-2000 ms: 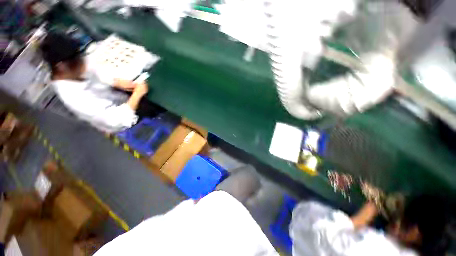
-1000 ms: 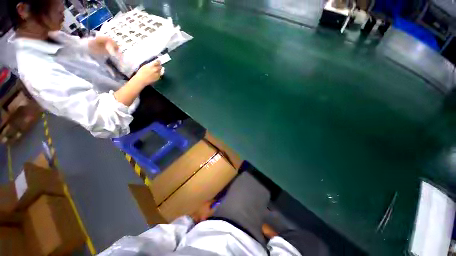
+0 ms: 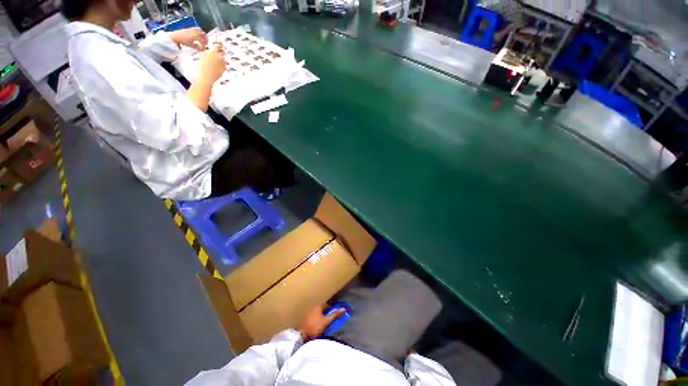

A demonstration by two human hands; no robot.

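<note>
My left hand is low in the centre, its fingers at the edge of a blue stool, which shows only as a small part beside my grey-clad leg. My right hand is a sliver of skin between my leg and white sleeve; its fingers are hidden. A brown carton with a dark seam and raised flaps stands on the floor just beyond my left hand, beside the bench.
A green bench runs diagonally across. Tweezers and a white sheet lie at its right. A person in a white coat works over a module tray. An empty blue stool stands beyond the carton; more cartons are left.
The view has swung down and steadied from the blur. The blue stool top seen earlier is now mostly covered by my body. The neighbour's hands have moved onto the tray; white slips lie beside it.
</note>
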